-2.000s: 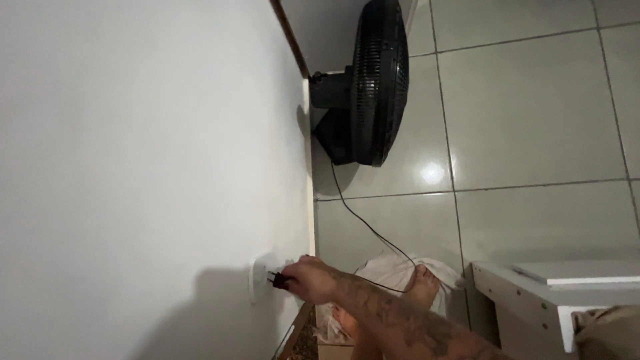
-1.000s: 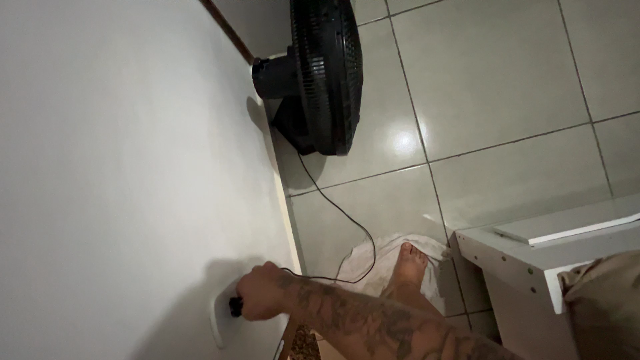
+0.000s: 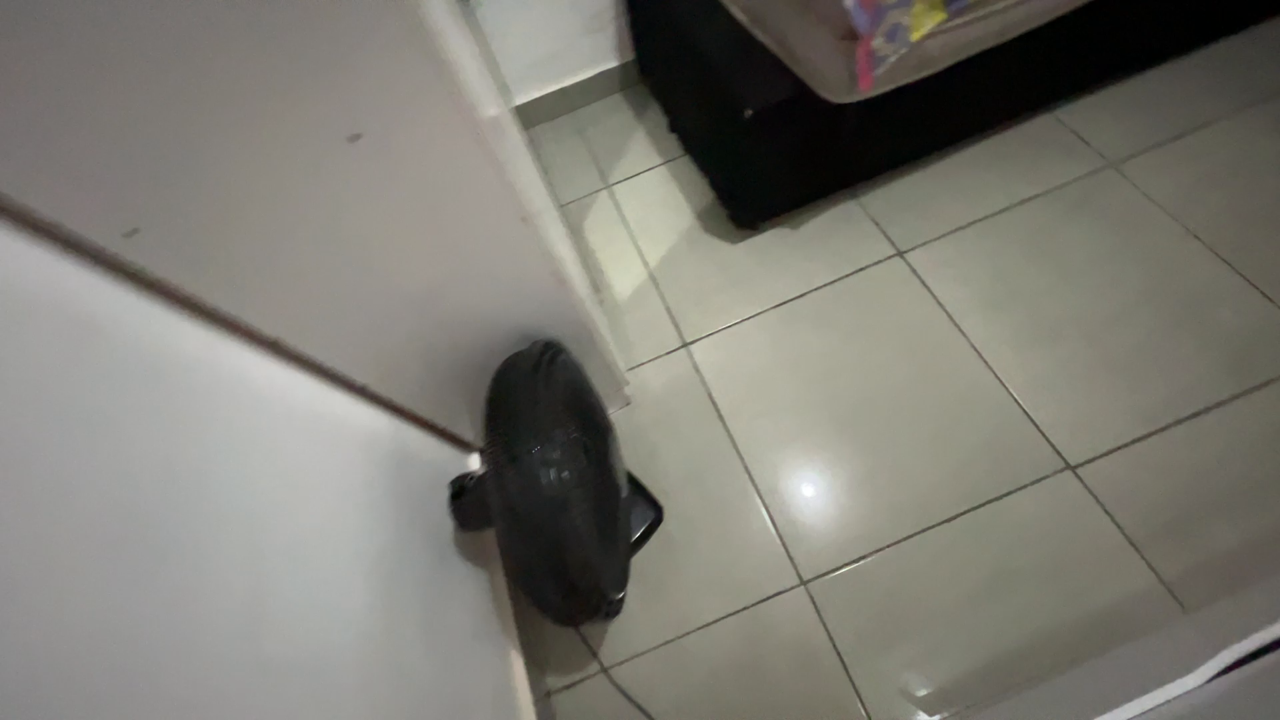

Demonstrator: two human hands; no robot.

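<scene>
A black electric fan (image 3: 557, 485) stands on the tiled floor, close against the white wall near a corner. Its round grille is seen nearly edge-on, and part of its base (image 3: 645, 512) shows at the right. The thin dark power cord (image 3: 622, 690) runs from below the fan to the bottom edge of the view. Neither my left hand nor my right hand is in the picture, so what they hold or touch is hidden. The wall end of the cord is out of view too.
A bed with a black base (image 3: 800, 140) and a pale mattress (image 3: 850, 75) stands at the top right. The white wall (image 3: 250, 520) fills the left side, with a pale door or panel (image 3: 330, 200) above it. Light tiles (image 3: 880, 400) cover the floor. A white edge crosses the bottom right.
The view has swung up, bringing the bed in. A hand holding the dark plug at the wall socket, the tattooed forearm, the foot and the white cloth have left the picture.
</scene>
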